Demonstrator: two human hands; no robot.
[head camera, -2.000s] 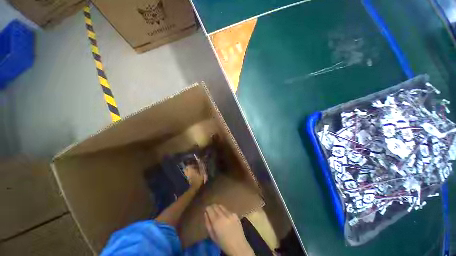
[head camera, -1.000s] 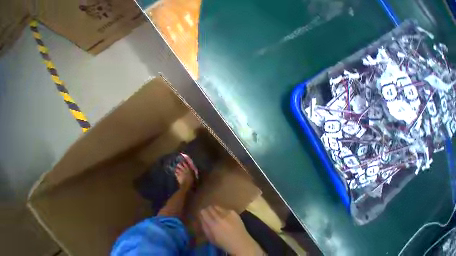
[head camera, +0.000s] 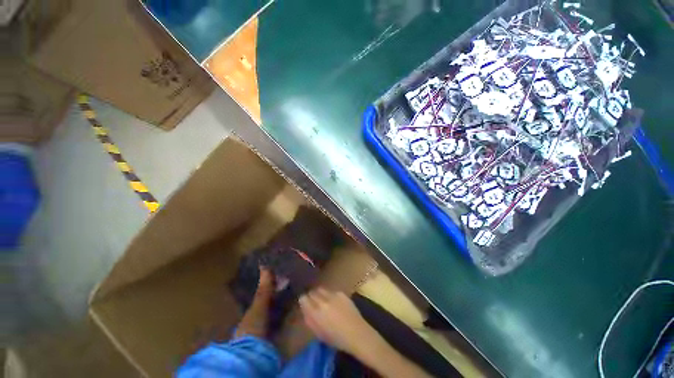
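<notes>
A large open brown carton (head camera: 177, 214) stands on the floor at the bench's left side. Inside it is a limp dark bag (head camera: 292, 244) with a thin pink edge showing, its contents mostly hidden. My left hand (head camera: 257, 299) is down in the carton, its thumb over the dark bag and its other fingers mostly hidden. My right hand (head camera: 329, 314) is at the carton's near right side, fingers curled, next to the dark bag. It is blurred, and whether it grips anything is unclear.
A blue tray (head camera: 421, 201) with a dark liner holds a tangled heap of small wired circuit boards (head camera: 510, 122) on the green bench (head camera: 325, 81). A white cord lies at lower right. Another carton (head camera: 126, 66), striped floor tape and a blue bin (head camera: 16, 196) are left.
The view has shifted, bringing the tray further left and up. My left hand has moved from the pink item to the dark bag's near side. My right hand remains near the carton's side.
</notes>
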